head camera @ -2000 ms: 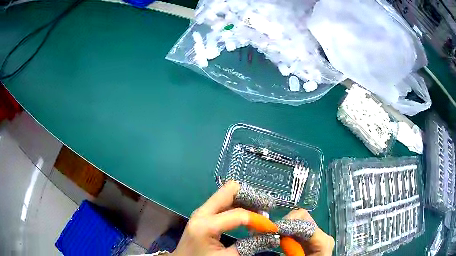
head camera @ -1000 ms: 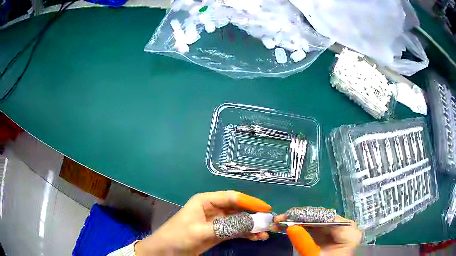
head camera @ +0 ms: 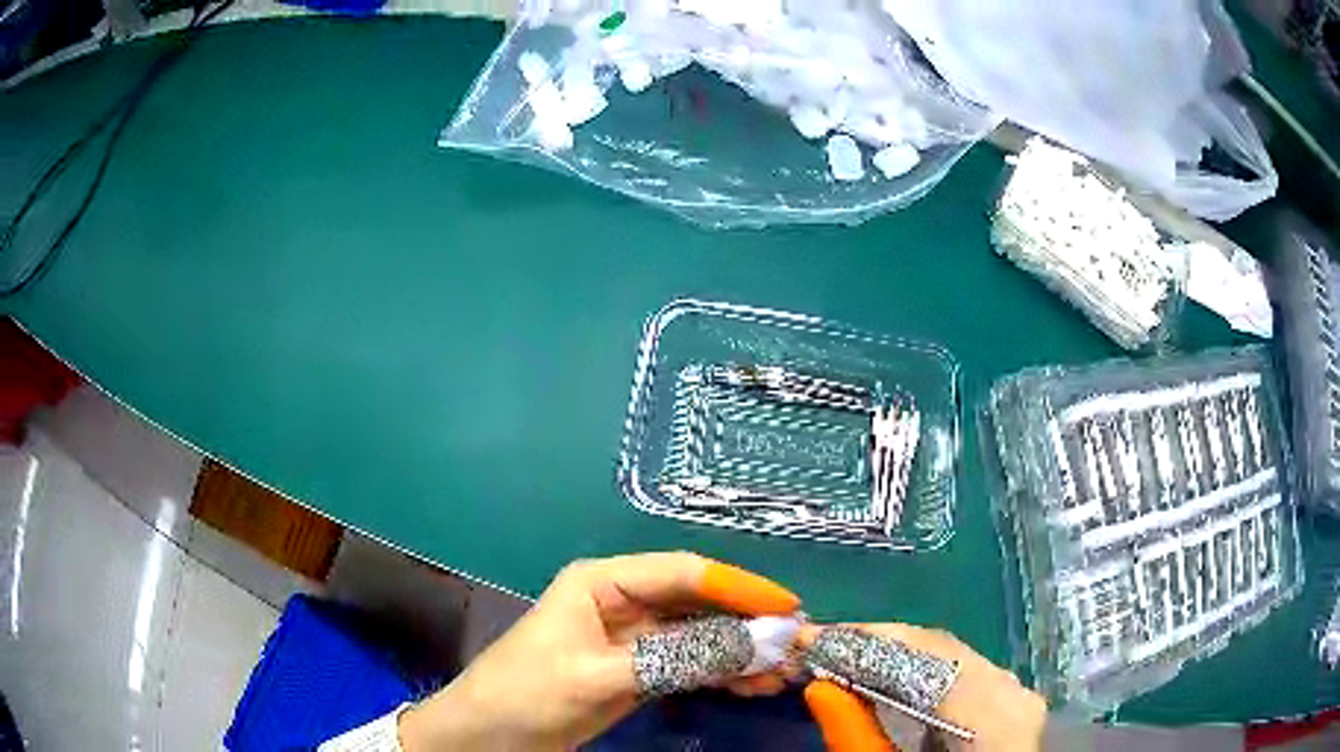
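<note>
My left hand (head camera: 610,646), with an orange cot on the thumb and a grey speckled finger sleeve, holds a white plastic housing (head camera: 770,644) by its fingertips at the lower middle. My right hand (head camera: 926,688), with an orange cot and a grey sleeve, grips a thin metal shaft (head camera: 897,707), which slants down to the right. The shaft's inner end is at the housing; the fingertips hide whether it is inside. The small clear plastic box (head camera: 941,441) lies beyond my hands, with thin silver shafts along its inner sides.
A blister tray (head camera: 1029,517) with long silver-and-white pieces lies right. Behind it are a box of small white parts (head camera: 1080,240) and a paper slip (head camera: 1229,282). A clear bag of housings (head camera: 705,169) and a white bag (head camera: 1073,88) lie at the back. A black cable (head camera: 110,140) is left.
My hands came up from the front edge of the clear box and turned, bringing the housing and shaft into view. Since a second ago, the shaft's outer end has tilted downward.
</note>
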